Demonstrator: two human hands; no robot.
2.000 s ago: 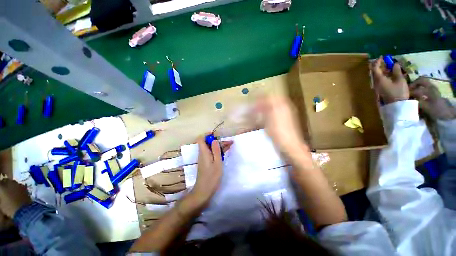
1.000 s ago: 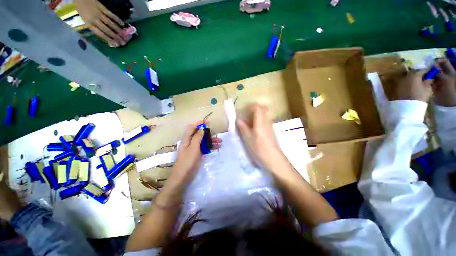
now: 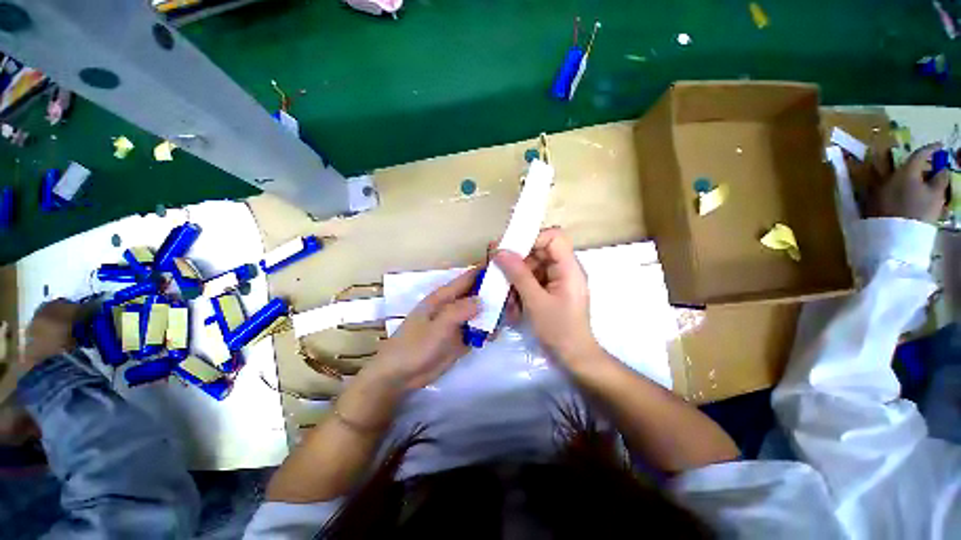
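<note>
A blue battery pack (image 3: 476, 335) is held in my left hand (image 3: 430, 329), mostly hidden by the fingers and a white strip. My right hand (image 3: 548, 290) holds the white strip (image 3: 524, 216) against the pack, both hands touching over the white work sheet. The strip's far end points forward and shows a small amber tip with fine wire. A plastic sheet (image 3: 485, 396) lies under the hands. More white strips with wires (image 3: 342, 314) lie left of my left hand.
A pile of blue battery packs (image 3: 158, 311) with pale yellow pads lies at left. An open carton (image 3: 743, 276) with yellow scraps stands at right. A grey metal upright (image 3: 200, 116) rises at upper left beside the green belt (image 3: 443, 95). Other people's hands and sleeves show at both sides.
My right hand has brought the white strip onto the blue pack, and both hands have come together. The person at left now reaches to the battery pile. Items on the belt have shifted.
</note>
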